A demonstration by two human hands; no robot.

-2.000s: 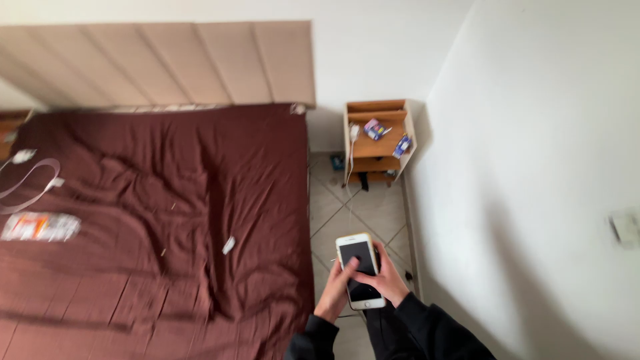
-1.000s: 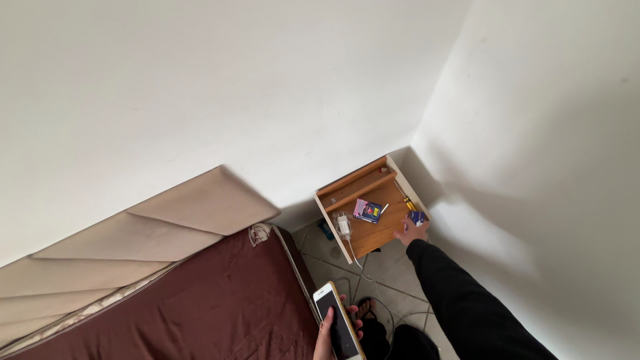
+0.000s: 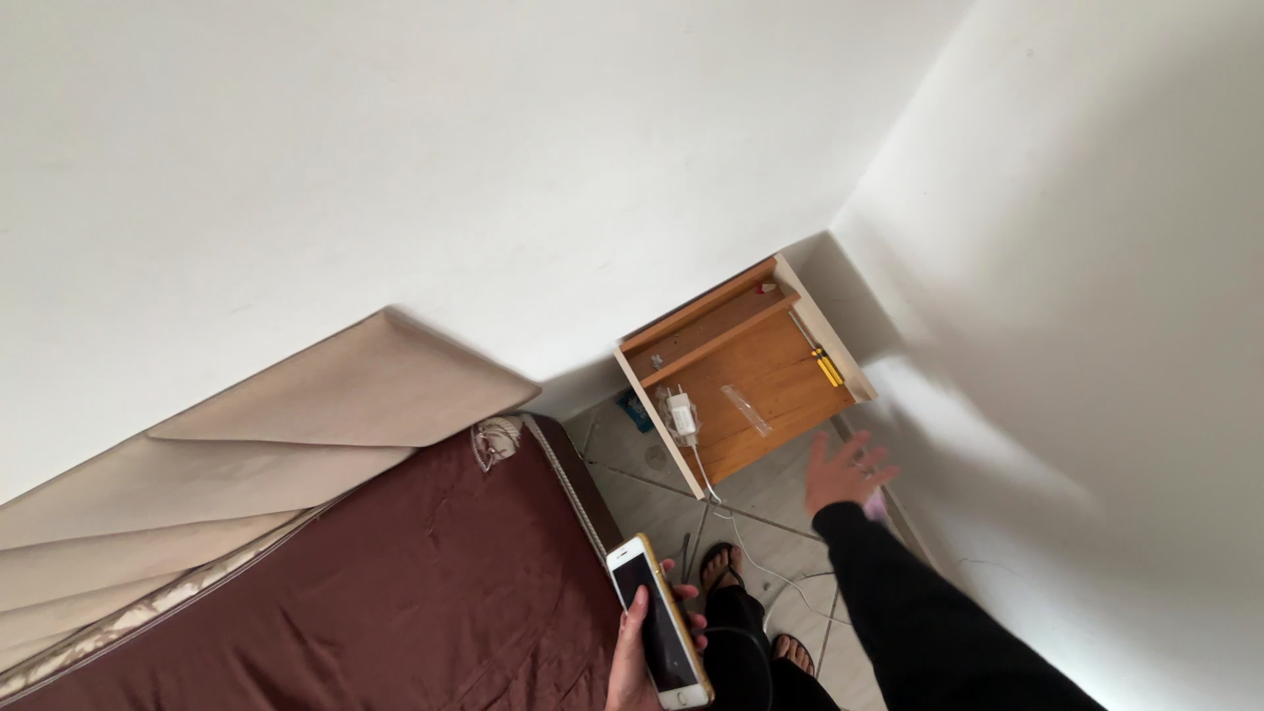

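Observation:
My left hand (image 3: 637, 647) holds a white smartphone (image 3: 660, 627) in a yellowish case, its screen dark. With fingers spread, my right hand (image 3: 847, 472) is just off the front right corner of a wooden nightstand (image 3: 750, 380). A pinkish item (image 3: 876, 506) shows partly behind that hand; whether it touches the hand is unclear. On the nightstand top lie a white charger plug (image 3: 681, 413), a clear plastic strip (image 3: 746, 410) and yellow-handled screwdrivers (image 3: 827, 367). From the plug a white cable (image 3: 780, 575) runs down to the floor.
A bed with a dark maroon sheet (image 3: 444, 563) and a padded beige headboard (image 3: 326, 415) is at the left. White walls meet behind the nightstand. A blue packet (image 3: 634, 410) lies on the tiled floor (image 3: 642, 474), and my sandalled feet (image 3: 723, 568) are below.
The small packets seen on the nightstand one second ago are gone from its top. My right hand has drawn back from the nightstand's right side. The phone has stayed in my left hand.

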